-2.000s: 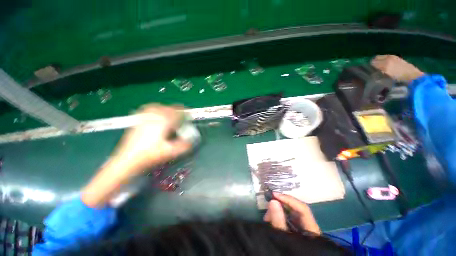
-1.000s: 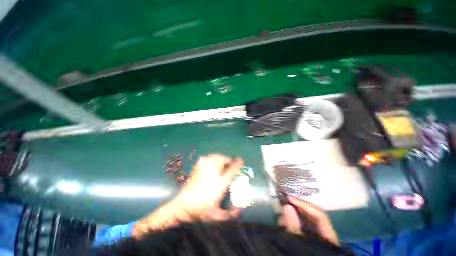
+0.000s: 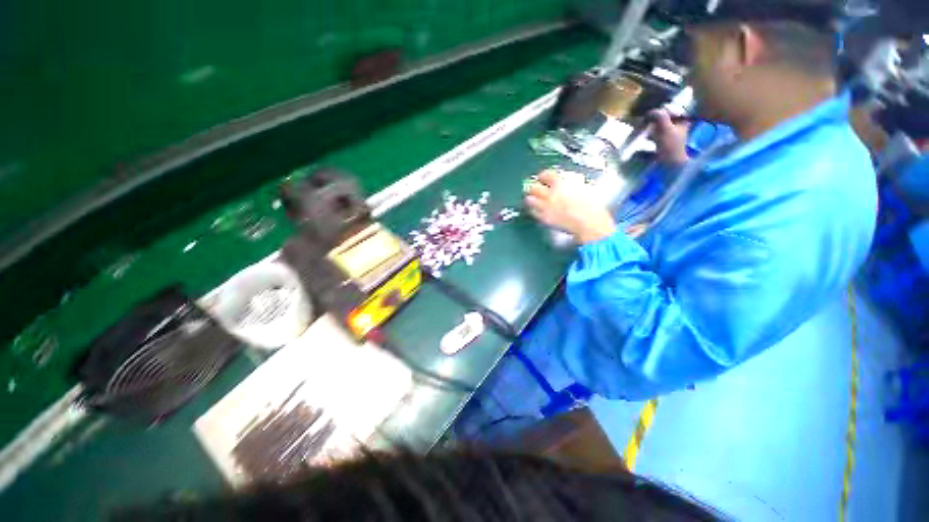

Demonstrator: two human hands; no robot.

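Neither of my hands shows; hair covers the bottom edge. The pale card (image 3: 351, 382) lies on the green bench at the lower left, with a dense row of dark slender pieces (image 3: 280, 440) on it. The black fume fan (image 3: 168, 369) with its spiral grille is at the left. The white tub (image 3: 267, 306) with small pale parts inside stands between the fan and the soldering station. The soldering station (image 3: 385, 298) has a yellow edge and an orange light. The black iron holder (image 3: 324, 204) and the yellow sponge (image 3: 367, 253) are behind it.
A white-purple pile of small parts (image 3: 451, 232) lies right of the station. A pink and white small device (image 3: 462, 333) lies near the bench edge. A person in a blue smock (image 3: 713, 265) works at the right. The conveyor belt (image 3: 132, 267) with blurred circuit boards runs behind the bench.
The view has swung to the right. My hands and the red pile have left the picture. The neighbouring person, more bench and the floor have come into view.
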